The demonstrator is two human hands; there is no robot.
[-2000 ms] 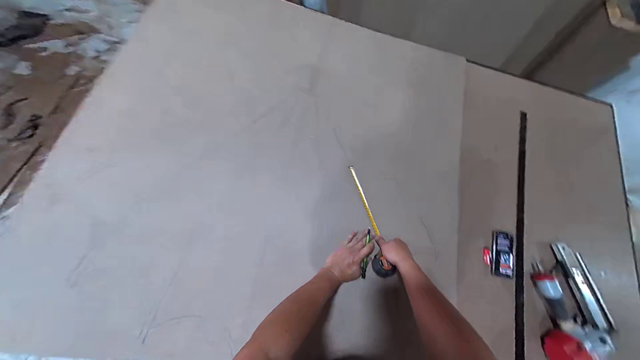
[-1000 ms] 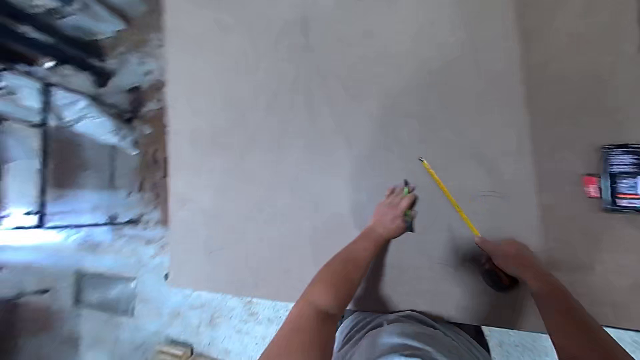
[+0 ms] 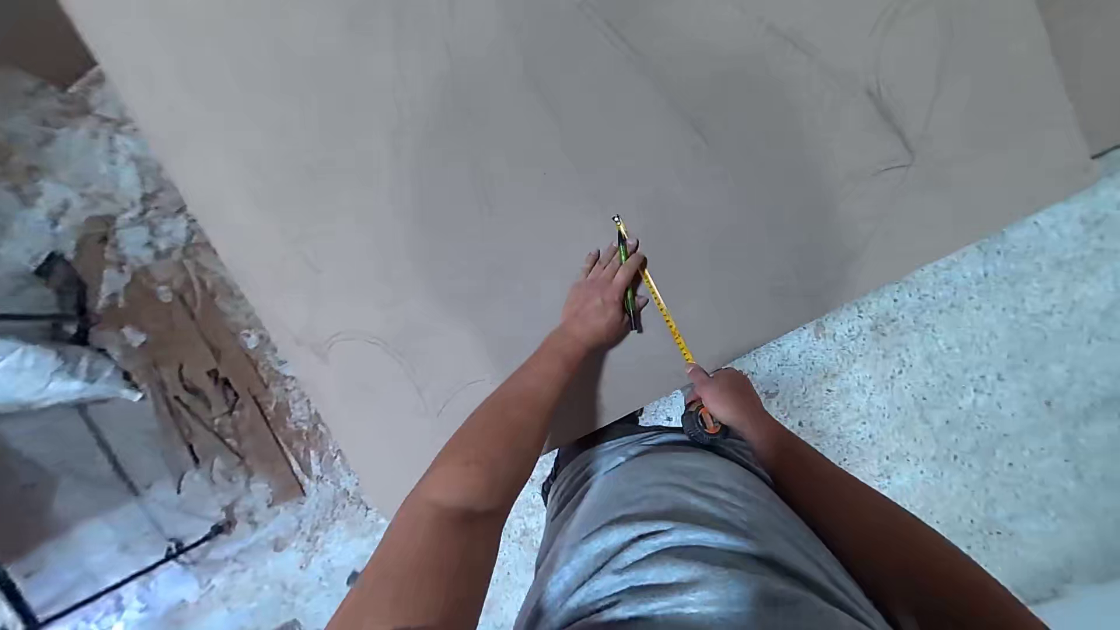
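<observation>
My left hand (image 3: 604,297) lies over the large flat board (image 3: 367,192), with a green and black pencil or marker (image 3: 628,289) held between its fingers. Beside those fingers runs the yellow blade (image 3: 669,324) of a tape measure; its metal end hook (image 3: 616,219) is just beyond my fingertips on the board. My right hand (image 3: 726,398) grips the blade and the black and orange tape case (image 3: 703,423) at the board's near edge, close to my body. Faint curved pencil marks show on the board.
Pale speckled floor (image 3: 945,324) borders the board at the right. At the left are a brown sheet (image 3: 210,367) with debris on it, a crumpled plastic bag (image 3: 61,374) and a dark bar (image 3: 131,577) on the floor. Another board surface (image 3: 1085,61) shows at the upper right.
The view has turned and shifted a lot. My left hand, apart from the tape blade one second ago, is now beside it. The tape case is now at the board's near edge; earlier it was over the board.
</observation>
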